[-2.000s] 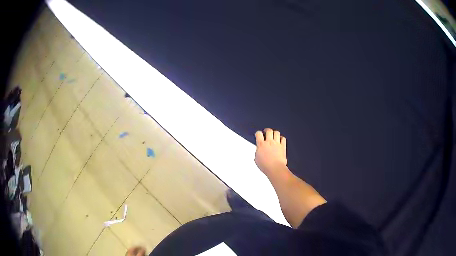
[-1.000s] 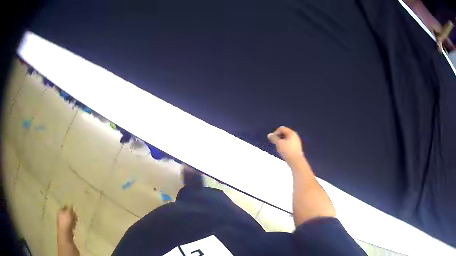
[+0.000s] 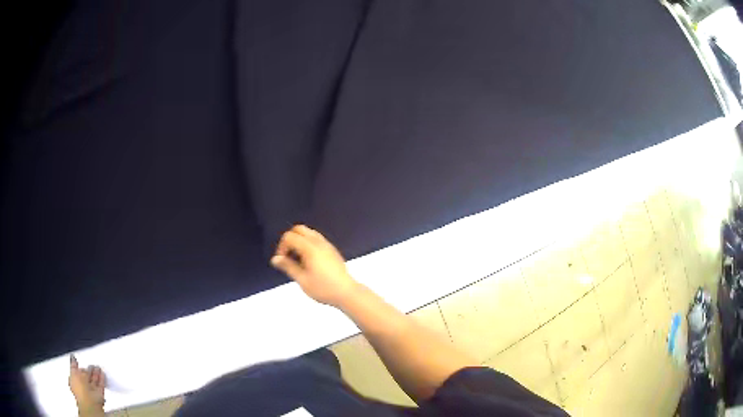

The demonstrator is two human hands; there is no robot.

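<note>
Dark fabric [image 3: 489,122] covers most of the table. Two long folds run through it towards my right hand [image 3: 314,265]. This hand is at the fabric's near edge, its fingers curled towards the thumb; I cannot tell whether fabric is pinched between them. My left hand [image 3: 87,387] is small at the lower left, over the white table strip [image 3: 415,269]. Its index finger is extended towards the fabric edge and it holds nothing visible.
Tiled floor [image 3: 570,326] lies below the table's near edge, with a blue scrap [image 3: 674,332] on it. Dark and pale heaped items [image 3: 699,334] stand at the right rim. The table's far edge [image 3: 705,57] shows at the upper right. My dark clothing shows at the bottom.
The view has swung, so the white strip now rises to the right. My left hand has come from over the floor to the table strip. The fabric folds now appear near my right hand.
</note>
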